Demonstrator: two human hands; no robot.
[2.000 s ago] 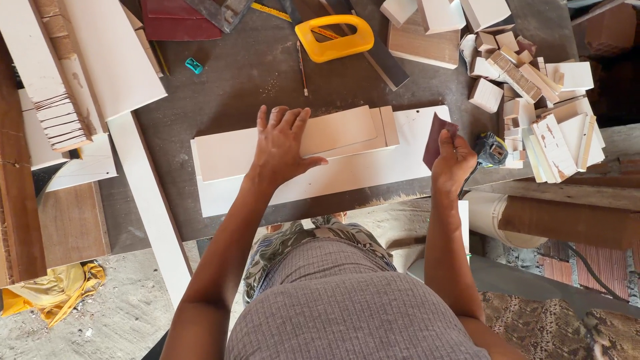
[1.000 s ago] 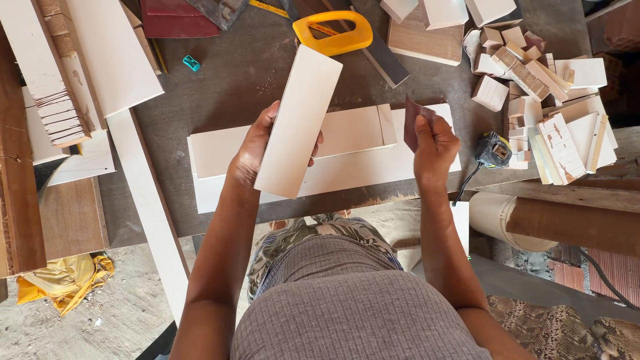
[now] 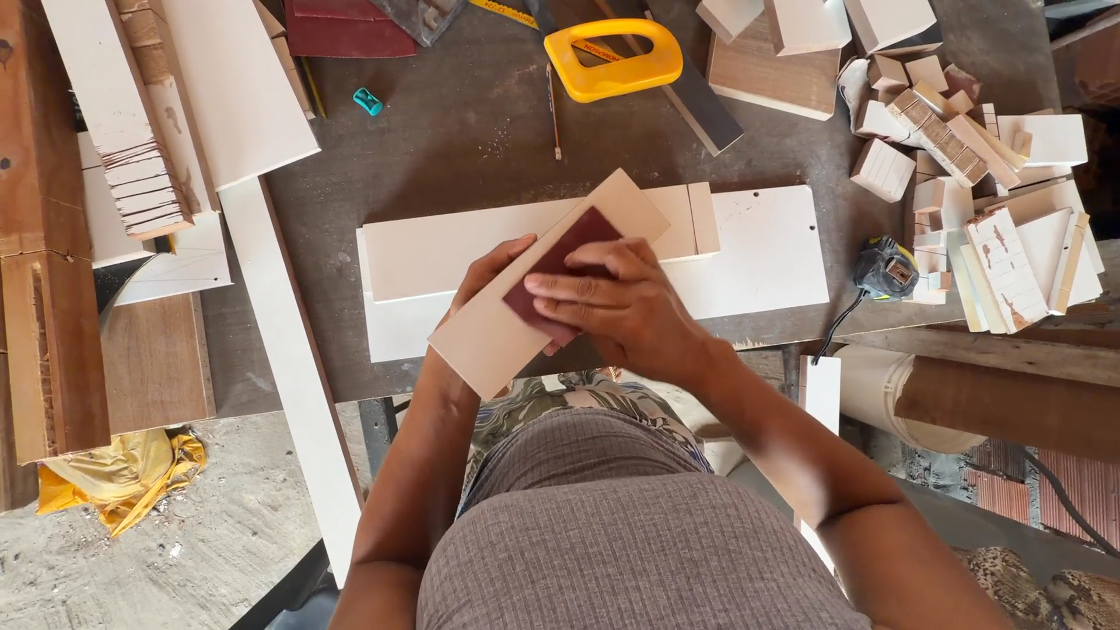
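Observation:
My left hand [image 3: 490, 271] grips a pale rectangular wooden board [image 3: 490, 346] from beneath and holds it slanted above the table edge. On the board's face lies a dark red sheet of sandpaper [image 3: 582, 241], pressed flat under the fingers of my right hand [image 3: 604, 297]. Below and behind my hands, another pale board [image 3: 420, 254] rests on a longer white board [image 3: 761, 262] with small holes near its right end. A short piece [image 3: 703, 219] sits at the right end of the pale board. The left fingers are mostly hidden behind the held board.
A yellow-handled saw [image 3: 612, 61], a pencil [image 3: 553, 114] and a teal sharpener [image 3: 367, 101] lie at the back of the table [image 3: 437, 131]. A tape measure [image 3: 885, 268] and a pile of wood offcuts [image 3: 954, 157] are at right. Long boards [image 3: 289, 367] stand at left.
My left hand has picked up a board from the stack and tilted it. My right hand has moved left with the sandpaper, from beside the stack onto the board's face.

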